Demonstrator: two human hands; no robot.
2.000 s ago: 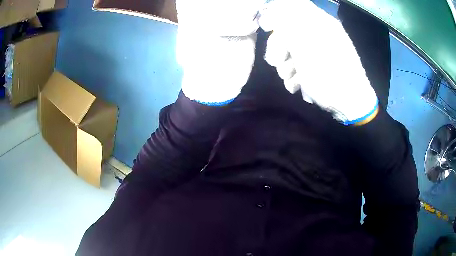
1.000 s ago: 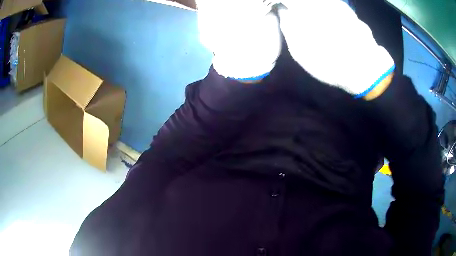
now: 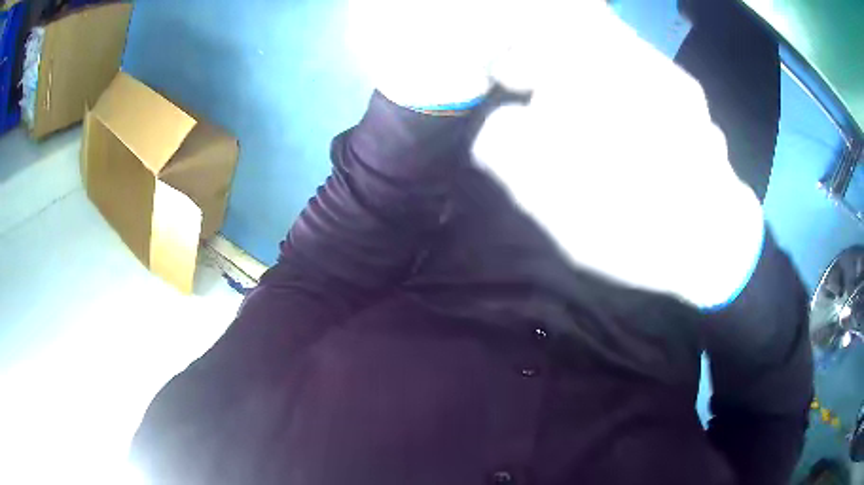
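My left hand [image 3: 431, 57], in a white knit glove with a blue-edged cuff, is at the top centre and cut off by the upper edge. My right hand [image 3: 644, 180], in a matching glove, is right of it and reaches up to meet it. Both gloves are washed out by glare, so the fingers cannot be made out. A small dark gap shows between them. Whatever the hands may hold is hidden in the glare.
An open brown carton [image 3: 123, 199] stands on the floor at left, with another carton [image 3: 83, 66] behind it. The green bench top [image 3: 824, 33] is at the upper right, with a metal rail below. A round metal stool base [image 3: 843, 298] is at the right edge.
My right hand has come lower and looks larger. My left cuff has moved up since a second ago. The glare on the gloves is stronger, and the carton at the top edge has left the view.
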